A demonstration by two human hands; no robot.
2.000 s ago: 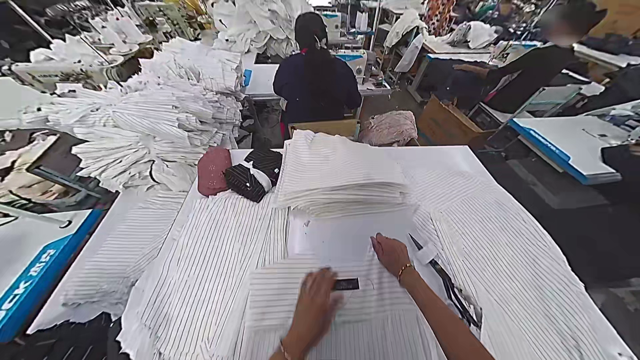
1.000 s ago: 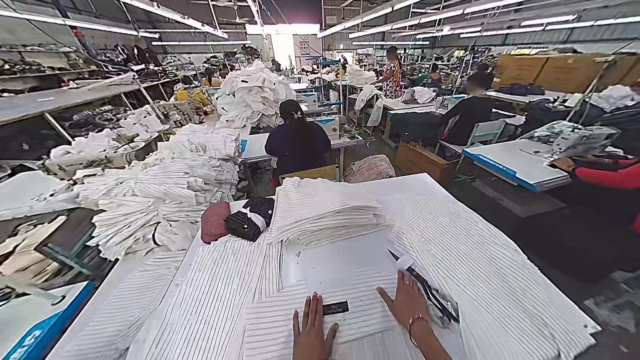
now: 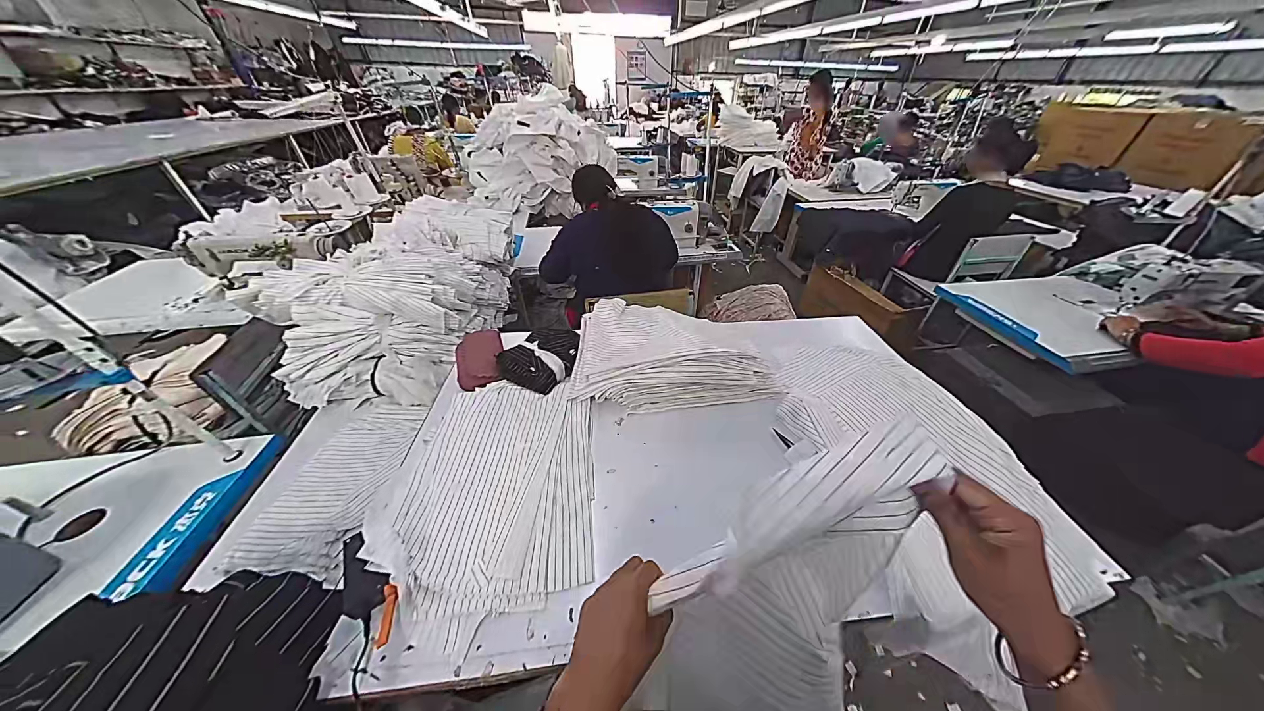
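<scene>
Both of my hands hold a white striped fabric piece (image 3: pixel 800 504) raised over the near right part of the white table (image 3: pixel 681 454). Its left end is gripped in my left hand (image 3: pixel 622 622). Its upper right corner is pinched in my right hand (image 3: pixel 987 553), which has a bracelet at the wrist. A stack of folded striped fabric (image 3: pixel 671 360) lies at the table's far side. Left of it sit a dark striped bundle (image 3: pixel 538 363) and a dull red bundle (image 3: pixel 479 358). A dark pointed tip (image 3: pixel 782 438) shows behind the raised cloth; the rest is hidden.
Striped panels (image 3: pixel 494 484) cover the table's left side, more panels (image 3: pixel 889 395) its right. An orange-handled tool (image 3: pixel 386 616) lies at the near left edge. Black striped cloth (image 3: pixel 178 642) is at lower left. A person (image 3: pixel 612 242) sits beyond the table; another person's red sleeve (image 3: pixel 1200 353) shows at right.
Both hands lay on striped fabric with a dark label; now they hold a striped piece up off the table, with the right hand farther right. The view had tilted up.
</scene>
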